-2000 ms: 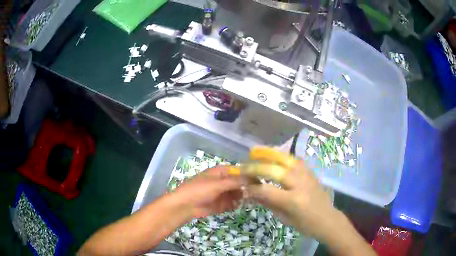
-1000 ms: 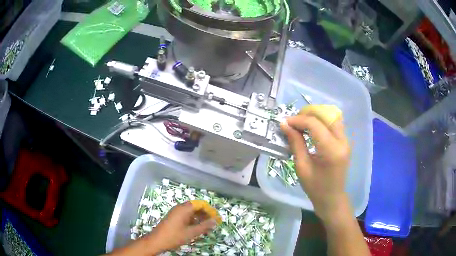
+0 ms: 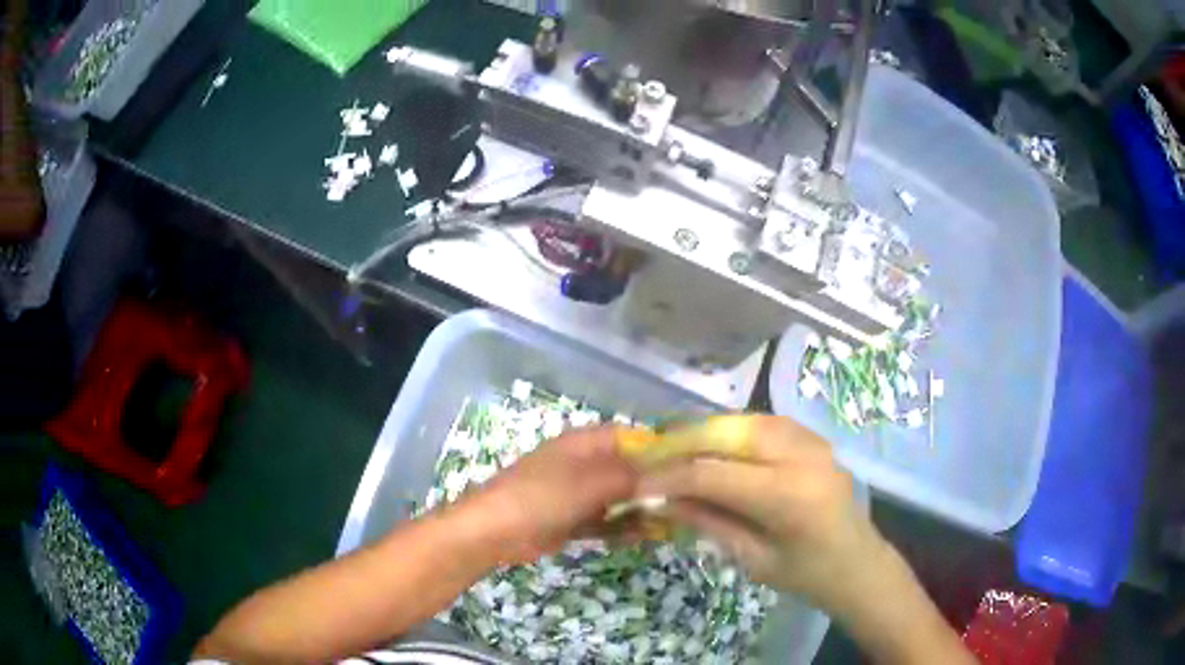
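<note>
My left hand (image 3: 585, 483) and my right hand (image 3: 767, 500) meet over the supply tub (image 3: 377, 487), which is heaped with small white-and-green parts (image 3: 611, 611). Both wear yellow-orange finger cots. The fingertips touch or overlap and are blurred. A small white bit shows between them, but I cannot tell which hand holds it. The insertion fixture (image 3: 795, 234) at the machine's right end has no hand on it. The output tub (image 3: 988, 325) holds a smaller pile of parts under the fixture.
The silver cylinder slide (image 3: 572, 111) runs left from the fixture. Hoses and cables lie left of the machine. Loose white parts (image 3: 351, 169) and a green bag (image 3: 341, 29) lie on the dark green bench. A blue lid (image 3: 1079, 455) is at right, a red stool (image 3: 150, 403) at lower left.
My right hand has left the fixture and come down to my left hand over the supply tub. My left hand has risen from the parts. The view has shifted, and the bowl is mostly out of frame.
</note>
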